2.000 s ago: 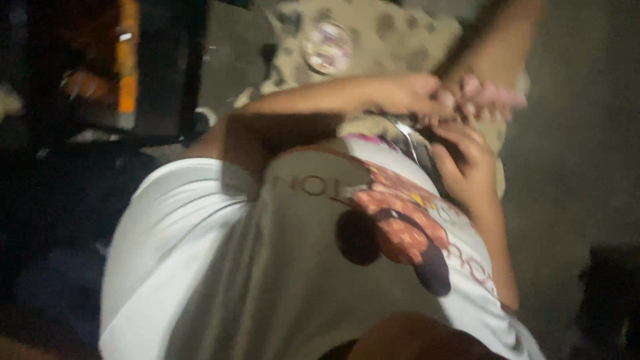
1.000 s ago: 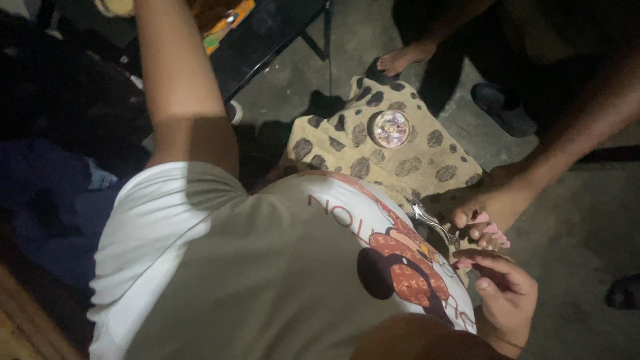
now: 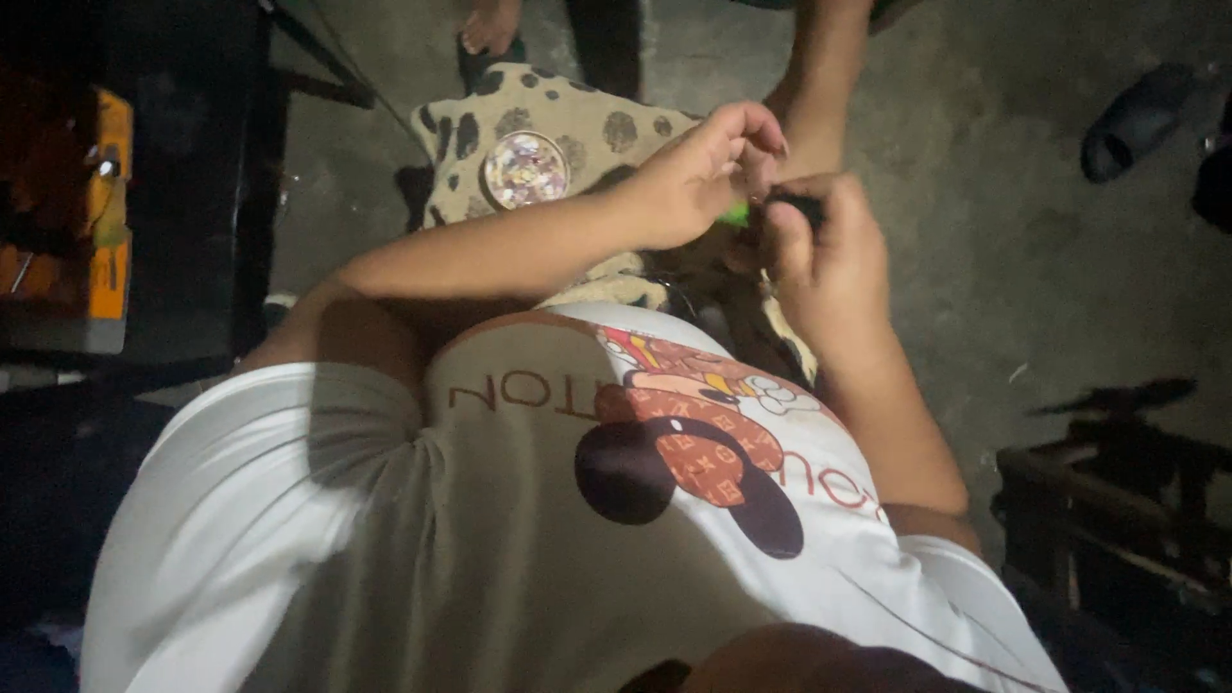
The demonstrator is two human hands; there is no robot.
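My left hand (image 3: pixel 707 178) is bent with curled fingers beside a small bright green thing (image 3: pixel 734 214); whether it holds that thing cannot be told. My right hand (image 3: pixel 837 255) pinches a small dark object (image 3: pixel 801 204) between thumb and fingers, close to the left fingertips. Both hands are over the lower end of another person's leg (image 3: pixel 818 106), whose foot is mostly hidden in shadow and behind them. Under the left forearm lies a beige cloth with dark spots (image 3: pixel 587 111). A round container with shiny, multicoloured contents (image 3: pixel 526 170) rests on it.
Another foot (image 3: pixel 491 26) is at the top, beyond the cloth. A dark slipper (image 3: pixel 1141 120) lies on the concrete floor (image 3: pixel 982 241). Dark furniture with an orange item (image 3: pixel 114 202) stands at the left, and a dark wooden structure (image 3: pixel 1078 510) at the lower right.
My left arm, stretched toward the top left one second ago, is back beside my right hand. The green thing and dark object now show at my hands. The view has shifted.
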